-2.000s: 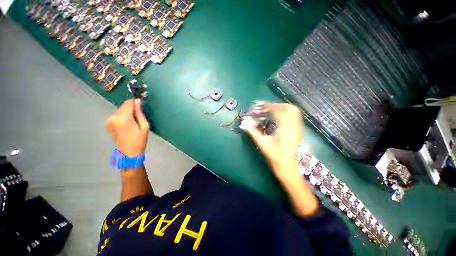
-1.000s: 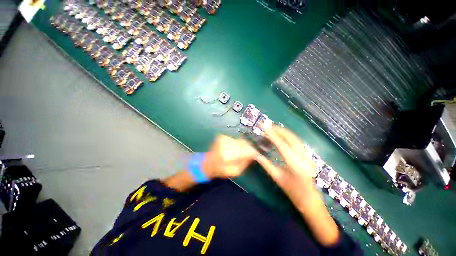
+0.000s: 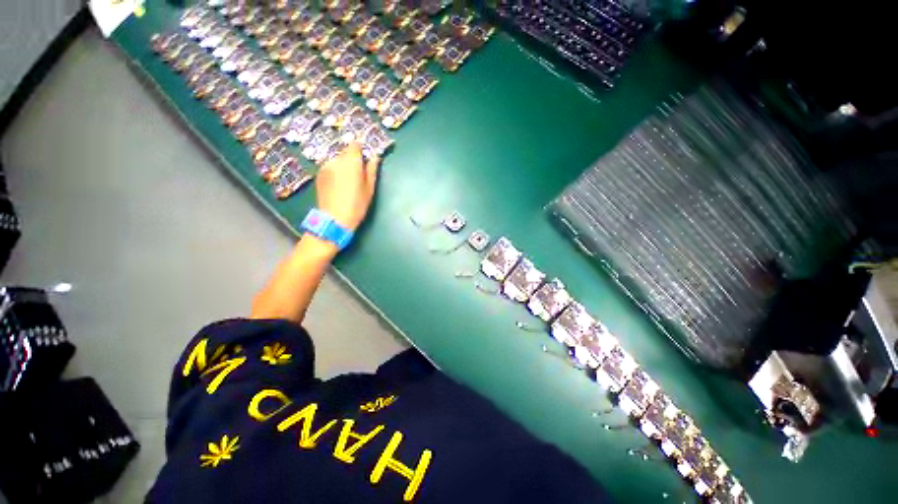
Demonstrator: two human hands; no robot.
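Note:
My left hand, with a blue wristband, is at the near end of the rows of circuit boards. Its fingertips are on the end boards; whether they grip one is hidden. My right hand is out of the picture. Two small square wired components lie at mid-bench with thin wire tails. Beside them a row of joined modules runs down to the lower right edge, with wire tails on its near side.
A wide stack of clear ribbed trays stands at right. A dark ribbed tray is at the back. A silver-white box holding metallic parts is at far right. Black crates are on the floor at lower left. The bench edge runs diagonally past my arm.
My left hand has moved from the module row up to the circuit boards. My right hand has left the picture, uncovering the module row. The view has shifted, showing more of the back tray.

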